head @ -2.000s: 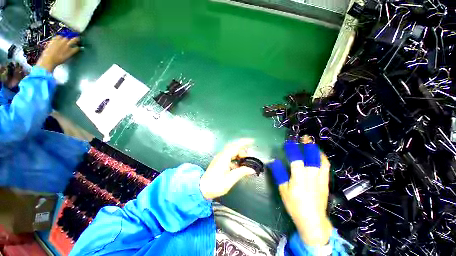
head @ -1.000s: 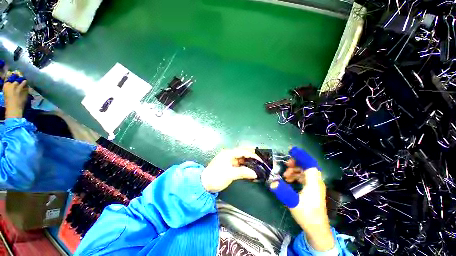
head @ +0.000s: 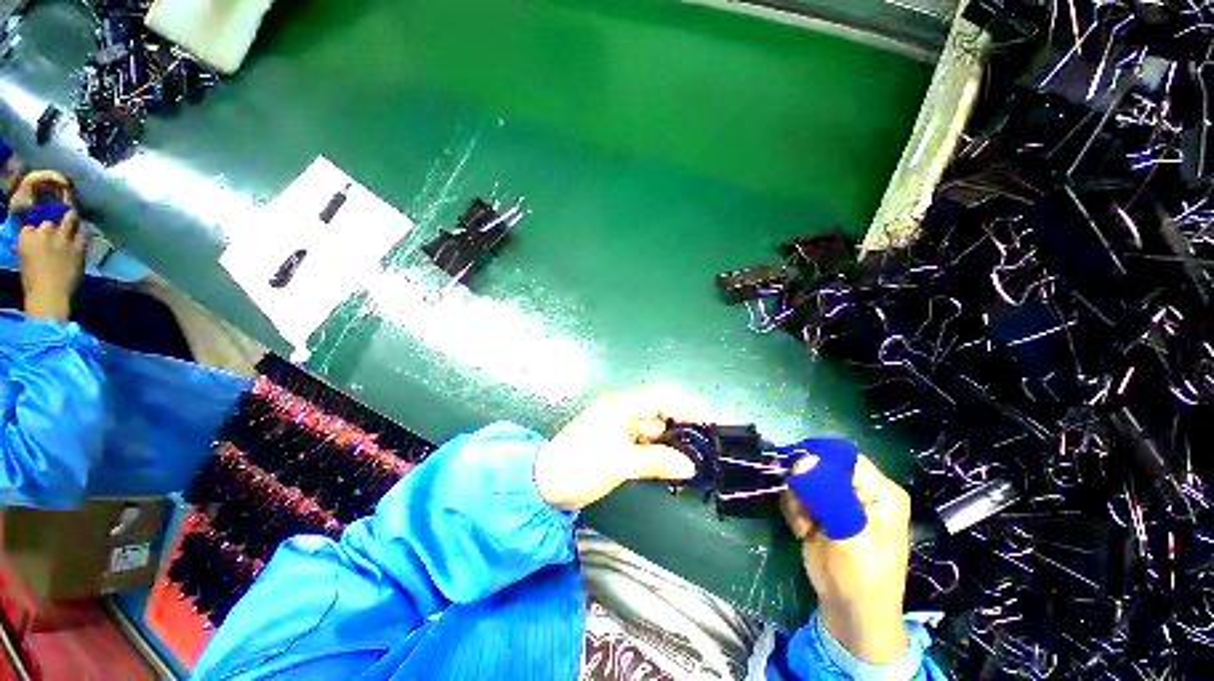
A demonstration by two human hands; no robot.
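My left hand (head: 606,450) holds a small dark round part (head: 691,454) between thumb and fingers above the green bench. My right hand (head: 852,532), with bright blue finger cots, grips a black binder clip (head: 748,468) by its shiny wire handles. The clip's black body is against the right side of the round part; whether its jaws are around the part cannot be told. A large loose heap of binder clips (head: 1052,346) lies to the right of my hands.
A white sheet (head: 317,253) with two black marks lies left of centre, beside a small black clip group (head: 473,242). A red tray (head: 177,615) with rows of black pieces is lower left. A cream box edge (head: 919,166) borders the heap. Another person's hand (head: 53,260) is far left.
My right hand has gone from the clip heap's edge to my left hand and now holds a binder clip at the round part. The other person's hand has moved down and left.
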